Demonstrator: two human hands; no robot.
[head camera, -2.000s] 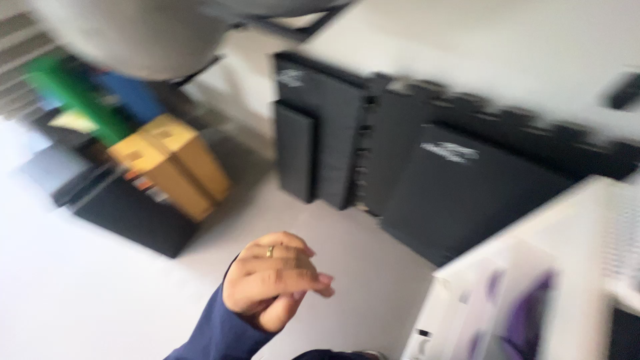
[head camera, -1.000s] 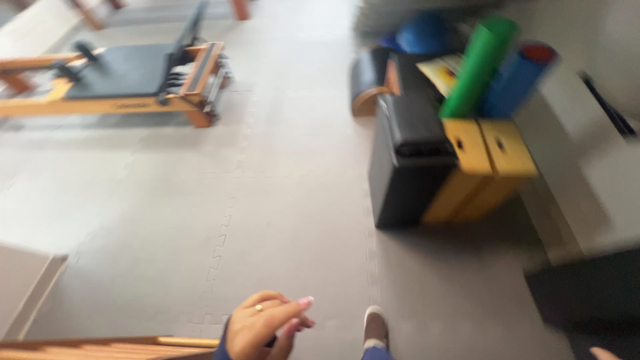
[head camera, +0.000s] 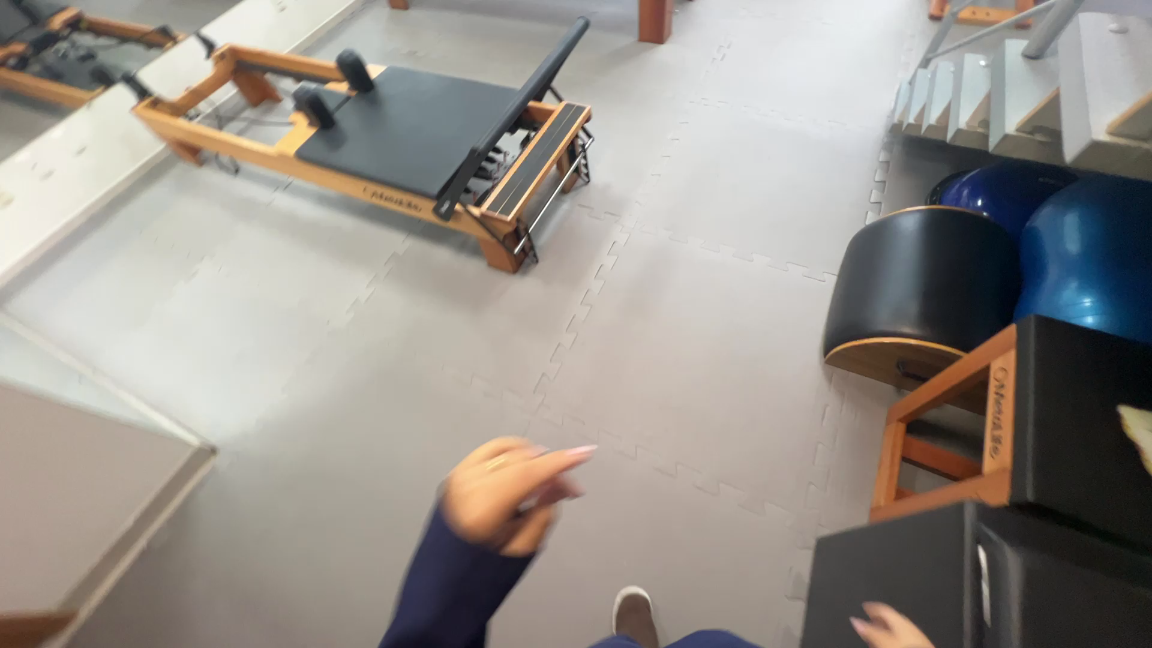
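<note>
My left hand (head camera: 508, 495), in a navy sleeve and with a ring on one finger, is held over the grey floor with its fingers loosely bent and nothing visible in it. At the bottom right edge, only some fingers of my right hand (head camera: 889, 625) show, in front of a black padded box (head camera: 886, 567); whether they touch it cannot be told. Behind that box stands a wooden-framed seat with a black padded top (head camera: 1080, 432). Beyond it lie a black padded barrel (head camera: 922, 279) and a shiny blue exercise ball (head camera: 1093, 252).
A wooden Pilates reformer (head camera: 414, 126) with a black carriage stands at the upper left, beside a mirror (head camera: 81, 108). Grey stairs (head camera: 1026, 99) rise at the upper right. A low wall corner (head camera: 202, 450) juts in at the left. My shoe (head camera: 634, 616) is on the interlocking mat floor.
The view has swung a lot, from the dark boards and white container to the floor and reformer. Fingers of my right hand now show more clearly at the bottom right.
</note>
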